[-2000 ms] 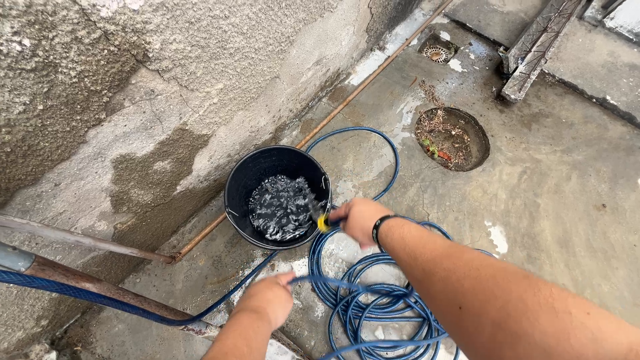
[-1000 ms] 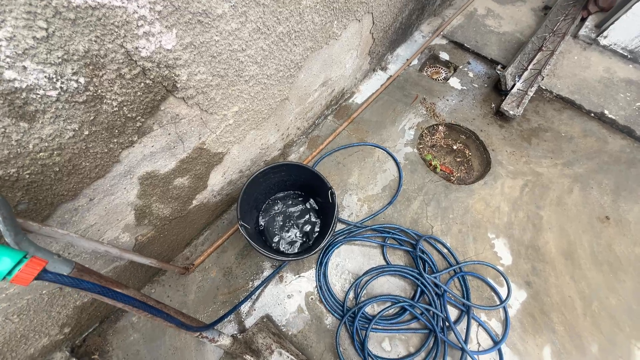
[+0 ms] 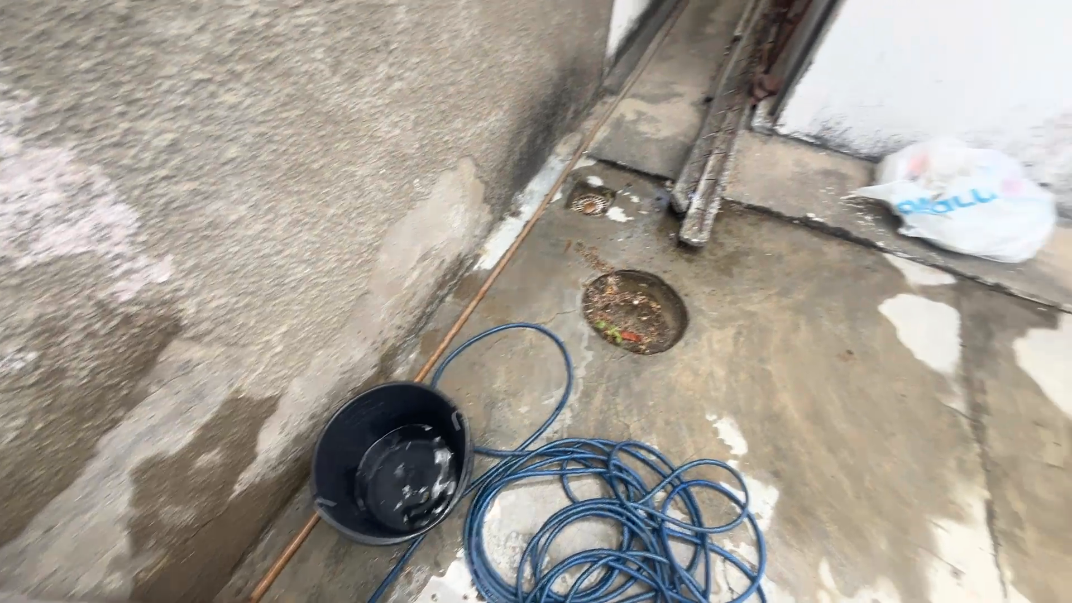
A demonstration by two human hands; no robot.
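Neither my left hand nor my right hand shows in the head view at this moment. A black plastic bucket (image 3: 392, 463) with water in its bottom stands by the foot of the rough wall, over a thin copper-coloured pipe (image 3: 502, 261). To its right, a blue hose (image 3: 620, 502) lies in loose, overlapping coils on the wet concrete floor, and one loop of it reaches up beside the bucket. The ends of the hose cannot be made out.
A round hole (image 3: 635, 311) in the floor holds dry debris and leaves. Beyond it are a small drain grate (image 3: 590, 201) and long, weathered beams (image 3: 712, 167). A filled white plastic bag (image 3: 971, 201) rests on the low step at right. The rough wall (image 3: 251, 167) rises at left.
Both my hands, near the bucket and hose two seconds ago, have left the view. The water's surface looks calmer. The view has shifted up and right, bringing in the white bag.
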